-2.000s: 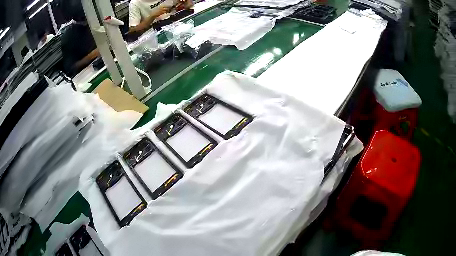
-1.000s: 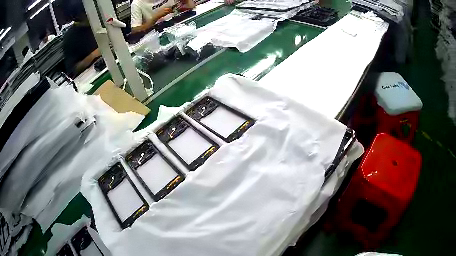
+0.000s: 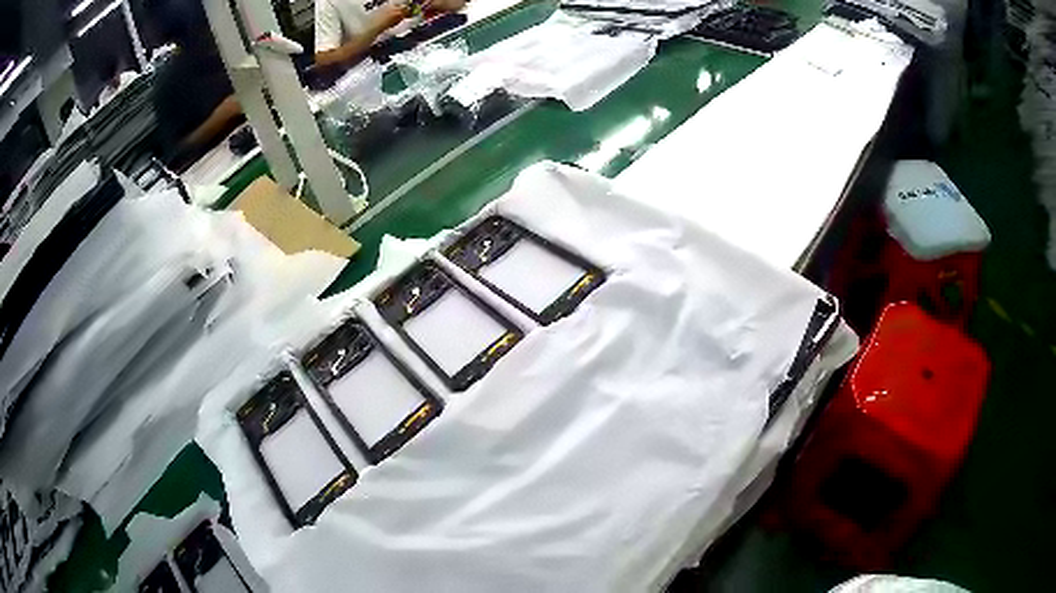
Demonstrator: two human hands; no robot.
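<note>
Several black phone middle frames lie in a slanted row on a white liner cloth (image 3: 602,429). The lowest-left frame (image 3: 261,469) and the upper-right frame (image 3: 571,257) are the ends of the row. Each has an open window, a solid end toward the belt and yellow-orange marks. The cloth is wrinkled in front of the row. Dark edges of more frames (image 3: 807,348) show under its right corner. Parts of other frames (image 3: 206,561) show at the lower left. Neither of my hands is in the picture.
A tall pile of white sheets (image 3: 139,313) stands left. A white side table (image 3: 764,139) runs beside the green belt (image 3: 486,174). Cardboard (image 3: 290,220) lies by the line post (image 3: 278,116). Red stool (image 3: 921,376) at right. A seated person (image 3: 353,29) is across the belt.
The whole view has shifted slightly, so the scene sits a little further right in the picture. The row of frames and the cloth look unchanged.
</note>
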